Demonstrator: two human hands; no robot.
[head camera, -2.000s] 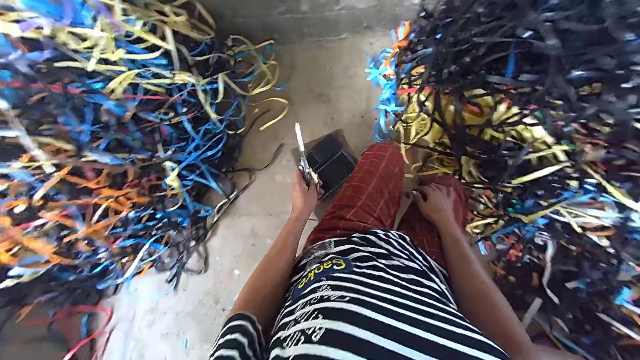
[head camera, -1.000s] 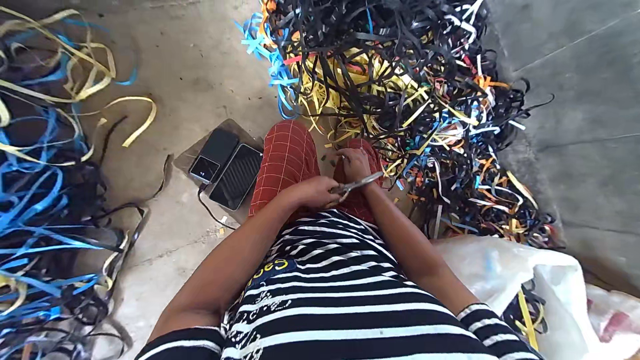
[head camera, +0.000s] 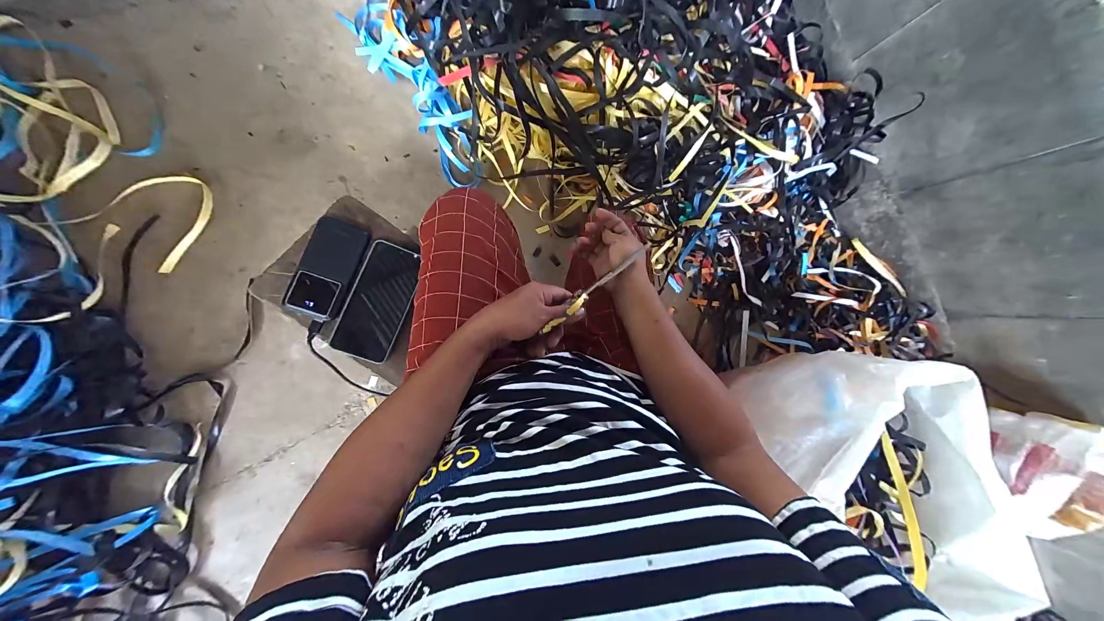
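Observation:
My left hand (head camera: 523, 316) is closed around the yellowish handles of what looks like a pair of scissors (head camera: 611, 274), held over my lap. Its metal blade points up and to the right, the tip close to my right wrist. My right hand (head camera: 606, 243) lies palm up over my right knee, fingers loosely curled and apart, with nothing visible in it. Beyond that knee spreads a heap of plastic strapping strips (head camera: 595, 95), black, yellow, blue and white.
A power bank (head camera: 326, 263) with a cable and a dark phone-like device (head camera: 375, 302) lie on a small board left of my left knee. Another heap of strips (head camera: 52, 388) is at the far left. A white sack (head camera: 949, 431) holding strips stands at the right.
My left hand has moved from beside the devices to over my lap with the tool. My right hand has turned palm up. The view has swung right.

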